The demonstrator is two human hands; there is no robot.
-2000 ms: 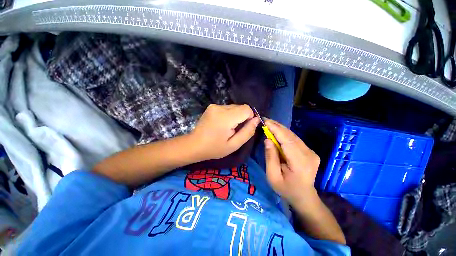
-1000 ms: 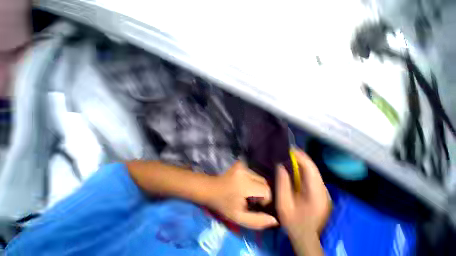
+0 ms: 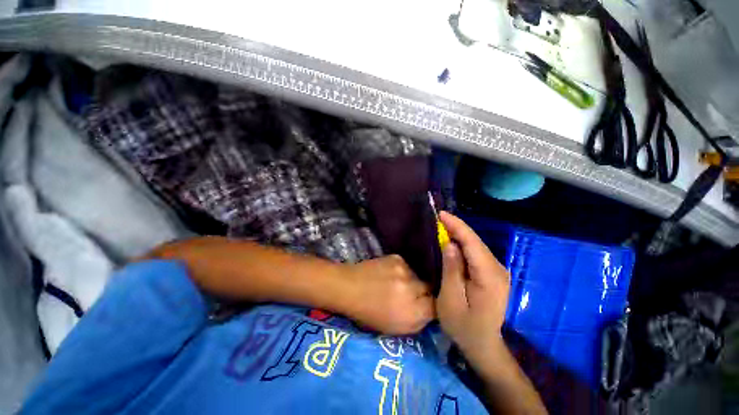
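The dark maroon cloth, joined to plaid fabric, lies over the lap up to the table edge. My left hand is closed at the lower end of the maroon cloth; its fingertips are turned away, but it appears to grip the cloth. My right hand is close beside it on the right and holds a small yellow-handled tool. The thin metal tip points up and lies over the right edge of the maroon cloth.
The white table with its ruler edge curves across the top. On it lie a green-handled tool, two black-handled scissors and a black strap. A blue crate is at right. Pale grey garments are heaped at left.
My hands have moved lower and together from the earlier pinching position. The maroon cloth now lies spread flatter above them. The view has shifted, showing more tabletop, with the scissors fully visible.
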